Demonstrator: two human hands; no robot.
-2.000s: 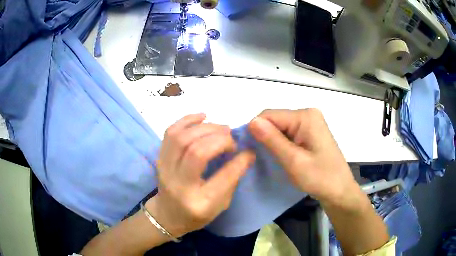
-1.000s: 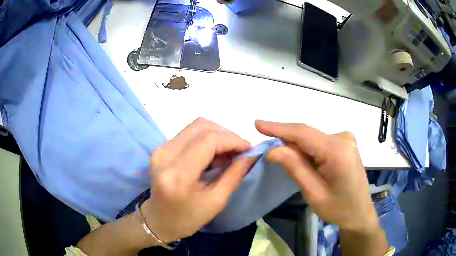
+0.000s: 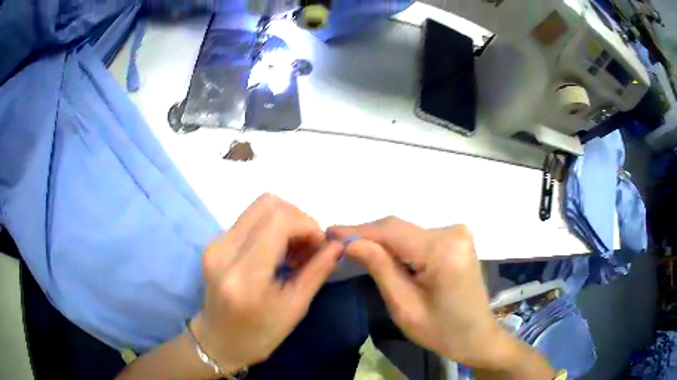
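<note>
The light blue garment body (image 3: 111,200) lies bunched at the left and hangs over the near table edge. My left hand (image 3: 260,274) and my right hand (image 3: 416,282) are close together above the near table edge, fingertips nearly touching. Both pinch a narrow bit of blue cloth edge (image 3: 347,241) between thumb and fingers. Most of that cloth is hidden behind my hands. The shiny needle plate (image 3: 219,82) is at the upper left, away from my hands. A narrow blue strip (image 3: 135,59) hangs left of it.
A smartphone (image 3: 447,74) lies on the machine bed. The off-white machine head (image 3: 594,59) is at the upper right. A slim dark tool (image 3: 548,189) lies near stacked blue pieces (image 3: 596,189) at the right. A bin with blue pieces (image 3: 557,334) is below the table. A brown mark (image 3: 239,151) is on the tabletop.
My hands have moved lower and closer together. The blue panel that hung below them now shows only a small part. The whole view has shifted slightly.
</note>
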